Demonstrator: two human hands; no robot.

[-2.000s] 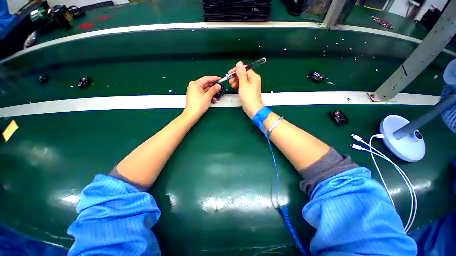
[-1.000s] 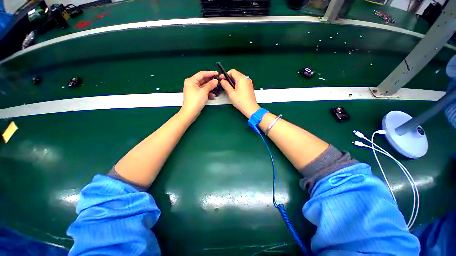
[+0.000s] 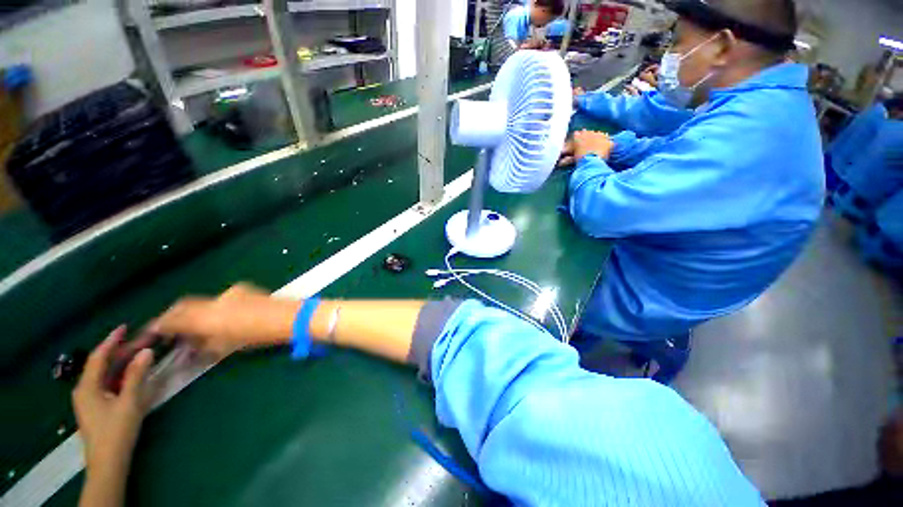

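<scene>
My left hand (image 3: 111, 411) is at the lower left, partly cut off at the wrist side, with its fingers round a small black module (image 3: 123, 376). My right hand (image 3: 223, 322) is blurred beside it, fingers bent towards the module, with a blue strap at the wrist. A dark shape lies between the two hands. Motion blur hides whether it is the pen-like tool or part of the module.
A black module (image 3: 396, 262) lies near the white rail (image 3: 347, 259), another (image 3: 67, 366) left of my hands. A white fan (image 3: 482, 234) and white cables (image 3: 495, 274) stand right. A person in a blue smock and mask sits beyond. Black trays (image 3: 94, 163) are far left.
The view has swung right and up, so my hands now show at the lower left. The fan head, the seated person and shelves have come into view. The pen-like tool no longer shows clearly.
</scene>
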